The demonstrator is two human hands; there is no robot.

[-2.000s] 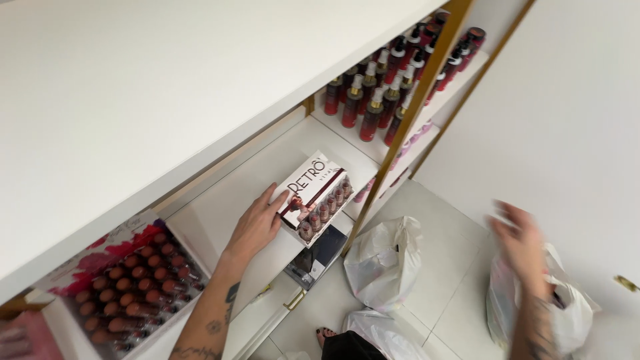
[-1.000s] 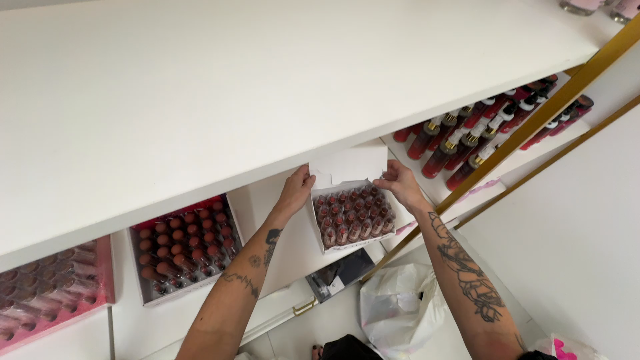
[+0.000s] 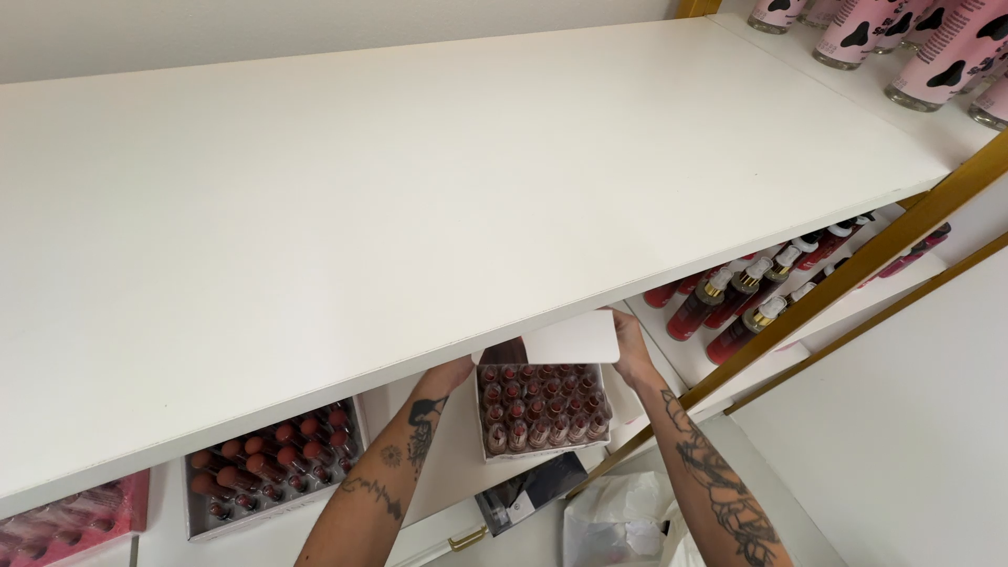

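Observation:
A white display box of lipsticks point(image 3: 542, 409) stands on the lower shelf, its raised cardboard lid flap point(image 3: 571, 339) folded up at the back. Rows of clear-capped reddish-brown lipsticks fill it. My left hand point(image 3: 452, 372) is at the flap's left end, its fingers mostly hidden under the upper shelf's edge. My right hand point(image 3: 630, 342) grips the flap's right end, with the fingertips behind it. Both forearms reach in from below. To the left of the box sits another white tray of lip products point(image 3: 272, 465) with brown and red caps.
The wide white upper shelf point(image 3: 378, 213) overhangs the boxes. Red spray bottles point(image 3: 736, 303) stand right, behind a gold post point(image 3: 850, 276). Pink bottles point(image 3: 858, 31) are at the upper right, a pink tray point(image 3: 87, 512) lower left. Below are a dark box point(image 3: 531, 492) and plastic bags point(image 3: 614, 512).
Two seconds ago the box was closed, with my left hand on it and my right hand away from it. Its lid now stands raised, with both hands at it. The view has shifted.

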